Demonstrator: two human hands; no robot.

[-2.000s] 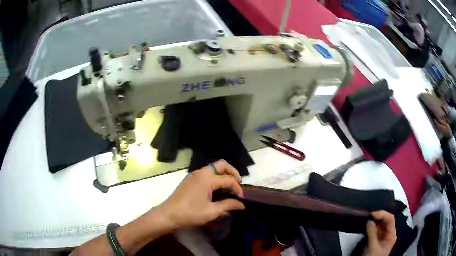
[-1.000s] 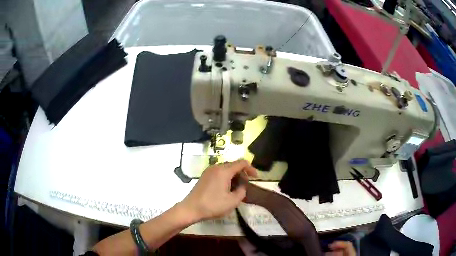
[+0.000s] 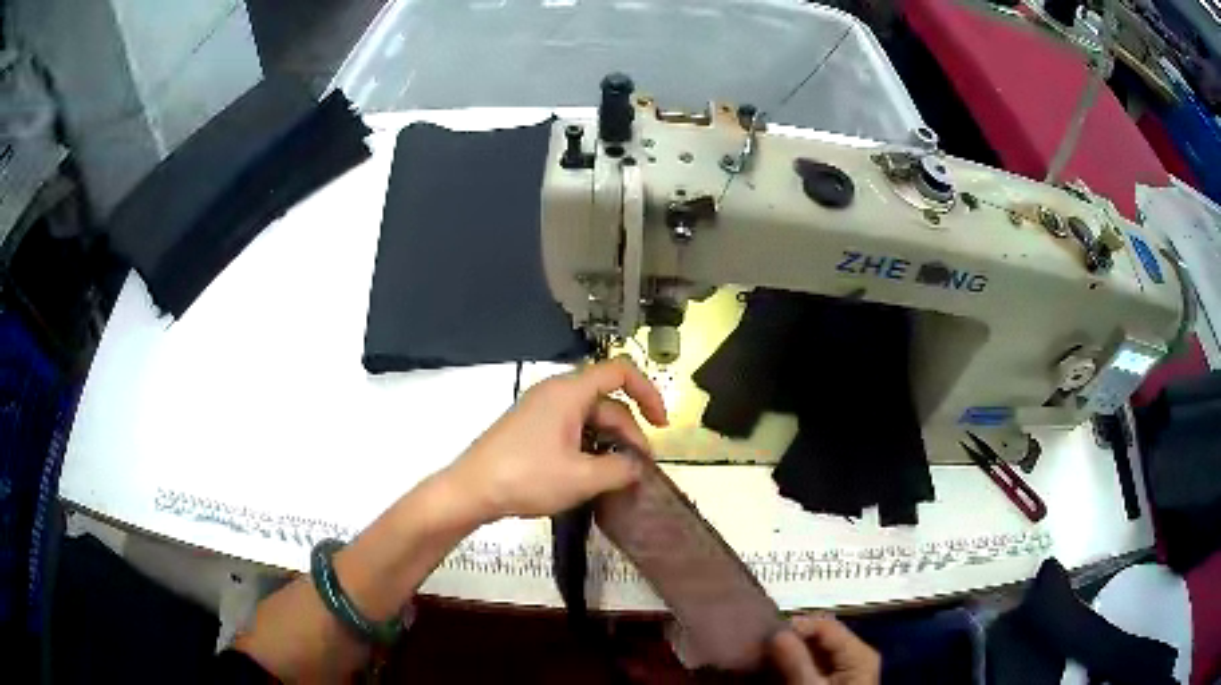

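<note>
My left hand (image 3: 576,435) grips one end of a long strip (image 3: 690,569) in front of the needle area of the sewing machine (image 3: 763,214). The strip's brownish-pink face is up, and a black part hangs down below my left hand. My right hand (image 3: 824,652) holds the strip lower down, near the bottom edge of the view. My left hand hides the presser foot and needle. A black panel (image 3: 469,254) lies flat left of the needle. Small black strips (image 3: 844,402) lie piled under the machine arm.
Stacked black panels (image 3: 241,194) lie at the table's far left. Red-handled snips (image 3: 1007,482) lie right of the arm. A ruler scale (image 3: 442,546) runs along the front edge. A translucent bin (image 3: 603,54) stands behind. Black pieces (image 3: 1078,636) lie on a white round surface at lower right.
The view has swung left. My left hand has carried the strip from the table's front right to the needle area. The strip now slants down to my right hand, with its brownish-pink face showing more.
</note>
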